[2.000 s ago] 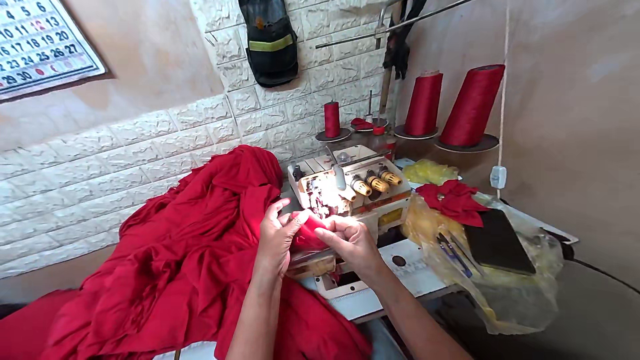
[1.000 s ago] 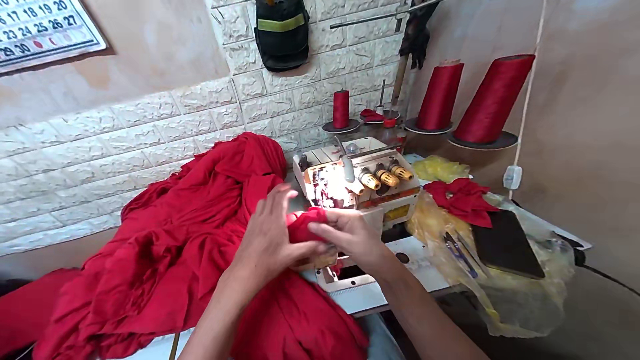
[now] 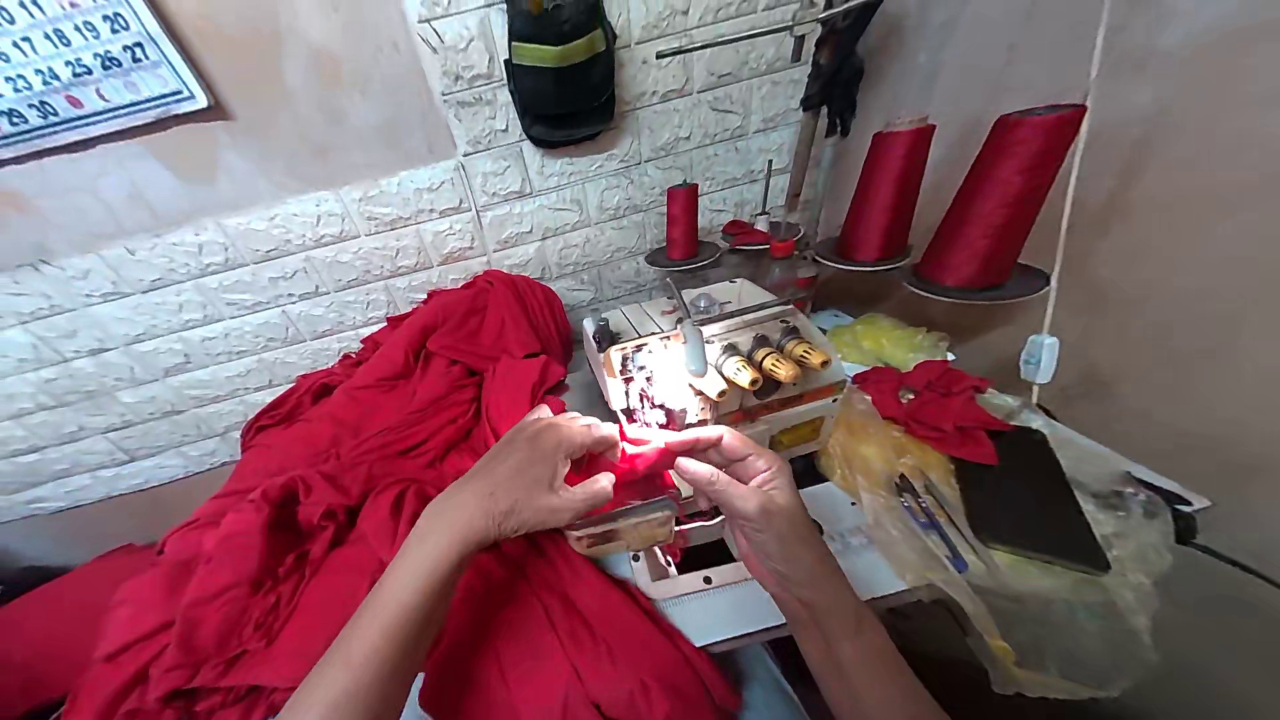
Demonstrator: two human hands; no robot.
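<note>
Both of my hands are at the front of an overlock sewing machine [image 3: 770,345], under its bright lamp. My left hand [image 3: 535,470] grips the left side of a piece of red fabric [image 3: 640,462] between thumb and fingers. My right hand [image 3: 745,485] pinches the same piece at its right, with the index finger stretched along its upper edge. The needle area behind the piece is washed out by glare. A large heap of red cloth [image 3: 400,480] lies to the left and hangs in front of the machine.
Red thread cones [image 3: 885,195] stand behind the machine, with a small red spool [image 3: 682,222] beside them. At right, a plastic bag [image 3: 1070,630] lies under a dark flat tablet-like object [image 3: 1030,500], tweezers or snips [image 3: 932,520] and red scraps [image 3: 930,405]. A black pouch [image 3: 562,75] hangs on the wall.
My left hand, raised with fingers spread over the piece one second ago, is now lower and grips its left side. My right hand has stayed on the fabric, its index finger now extended.
</note>
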